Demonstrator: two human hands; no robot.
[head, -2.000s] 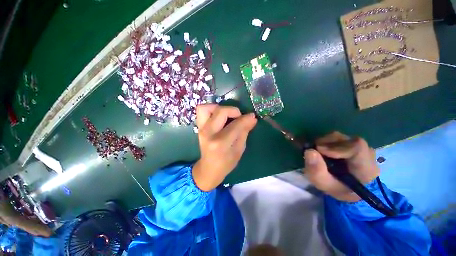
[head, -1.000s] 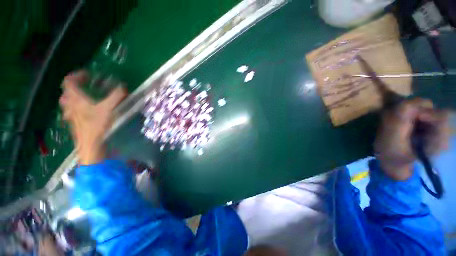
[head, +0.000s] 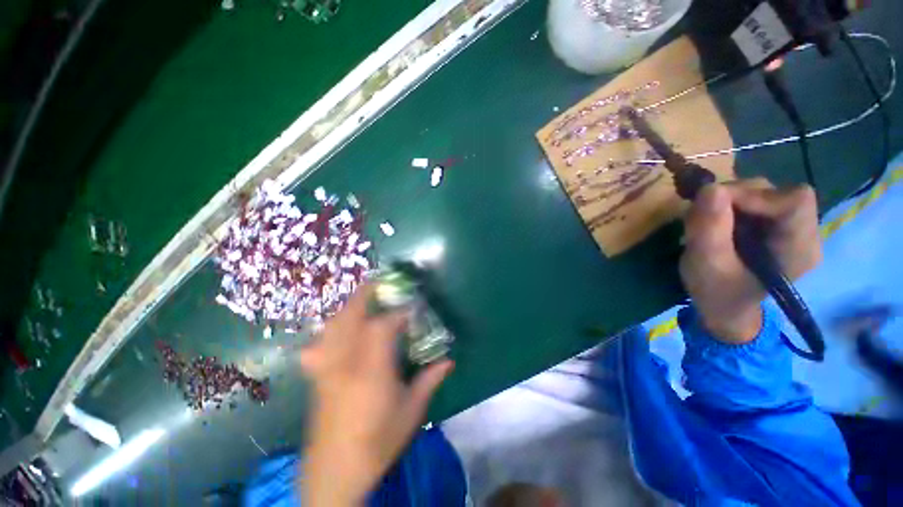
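My left hand holds a green circuit board low over the dark green mat, beside the heap of small white components with red leads. The hand and board are slightly blurred. My right hand grips the black soldering iron. The iron's tip is over the brown cardboard pad, at the rows of small specks; whether it touches is hard to tell. Thin silver wire reaches over the cardboard from the right.
A whitish tub stands at the top. Loose white pieces lie apart from the heap. A smaller dark red heap lies at lower left. A pale rail separates the mat from the conveyor, which carries boards. A black labelled device is upper right.
My left hand has come back from over the conveyor to the mat, now with a board in it. My right hand keeps the iron at the cardboard. The view has shifted.
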